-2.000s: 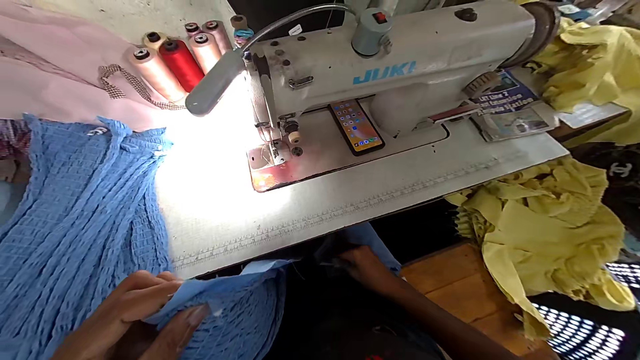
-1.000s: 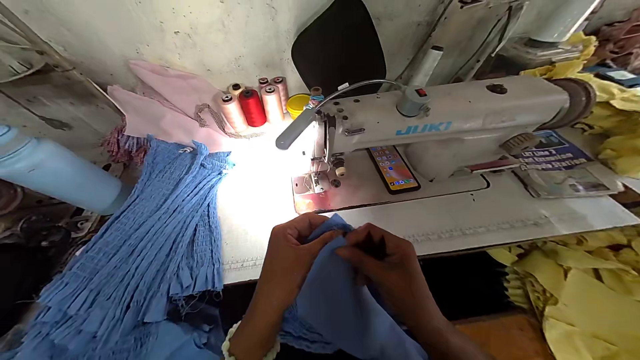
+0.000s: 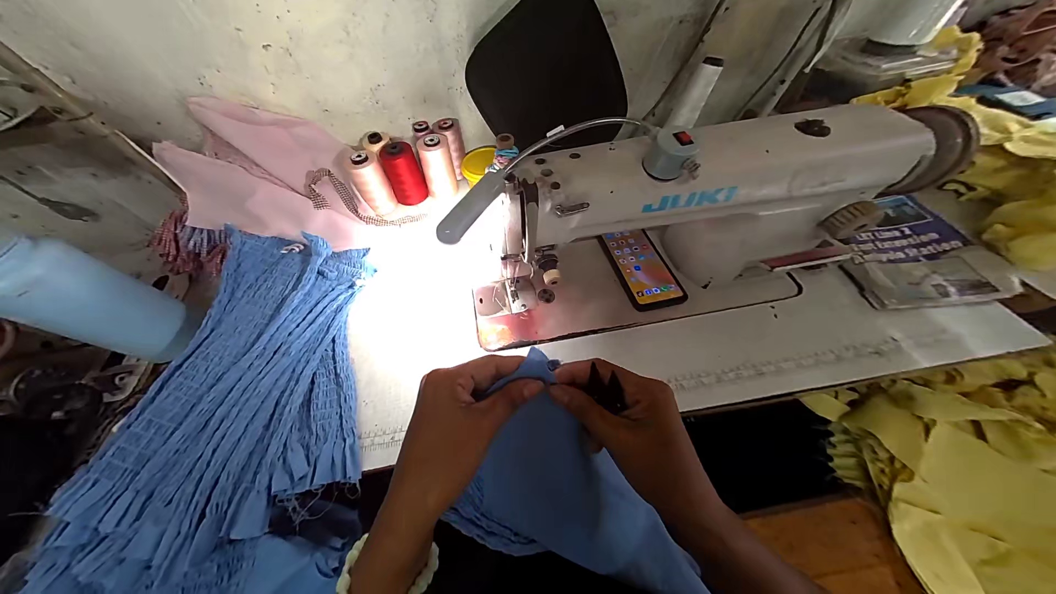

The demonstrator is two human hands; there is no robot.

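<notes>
My left hand pinches the top edge of a blue fabric piece between thumb and fingers. Close beside it, my right hand pinches the same edge and also holds a small dark pointed tool, perhaps thread snips, against its palm. The cloth hangs down from both hands, with a gathered part below. Just beyond the hands is the needle and presser foot area of a white JUKI sewing machine, lit by a lamp.
Gathered blue pieces drape over the table's left side, near a light blue bottle. Thread spools and pink fabric lie behind. A smartphone rests under the machine arm, a printed booklet farther right. Yellow fabric is heaped at the right.
Both hands have come up and together at the blue cloth's edge; two seconds ago they were lower and apart. The view has shifted. The dark tool now shows in my right hand.
</notes>
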